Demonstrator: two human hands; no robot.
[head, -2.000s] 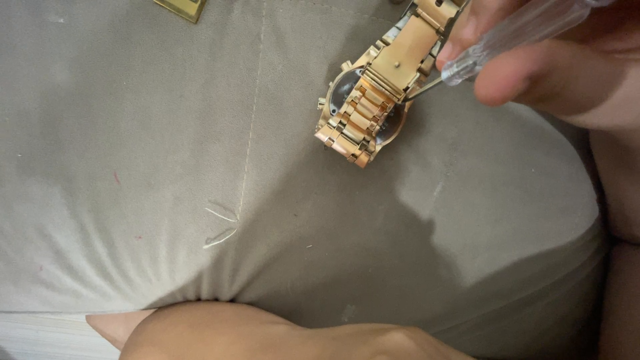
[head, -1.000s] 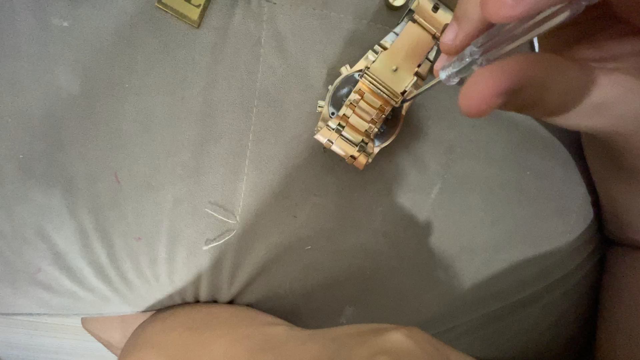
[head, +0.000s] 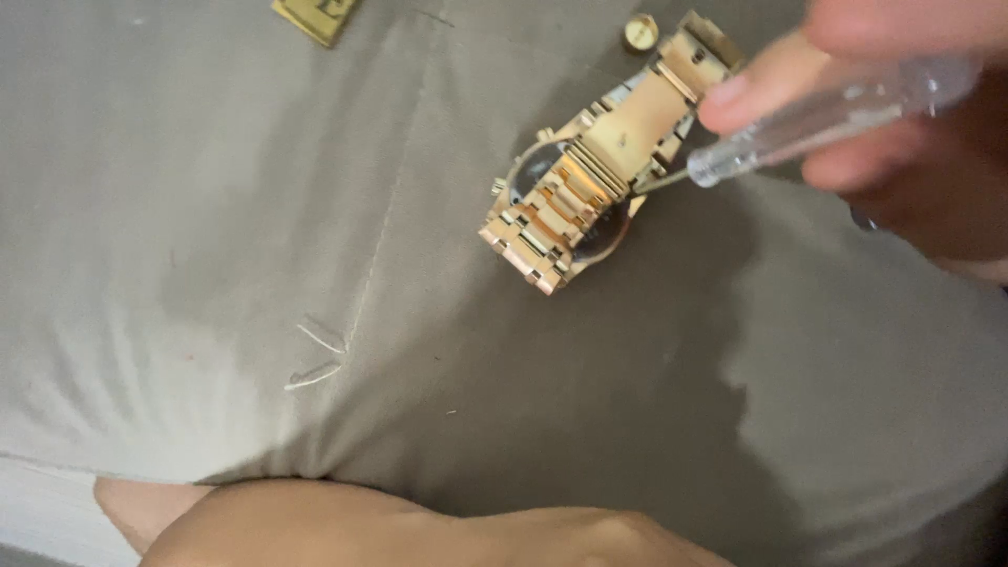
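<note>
A gold-coloured metal wristwatch (head: 622, 142) lies on grey fabric, its case back (head: 602, 228) partly covered by the folded link bracelet (head: 551, 209). My right hand (head: 890, 142), blurred at the upper right, holds a small screwdriver by its clear plastic handle (head: 811, 126). The thin shaft (head: 661, 181) reaches the edge of the bracelet beside the clasp; whether the tip sits in a gap cannot be told. One fingertip is close to the clasp end. My left hand is out of view.
A small round gold-coloured piece (head: 640, 32) lies just above the watch. At the top left is a flat brass-coloured piece (head: 319, 20) with a marking. Loose white threads (head: 315, 376) stick out of the fabric seam. Bare skin, apparently a leg (head: 394, 524), runs along the bottom edge.
The thumb of my right hand has drawn back along the screwdriver handle, so more of the handle shows. The shaft is still against the bracelet. The round piece has come more fully into view.
</note>
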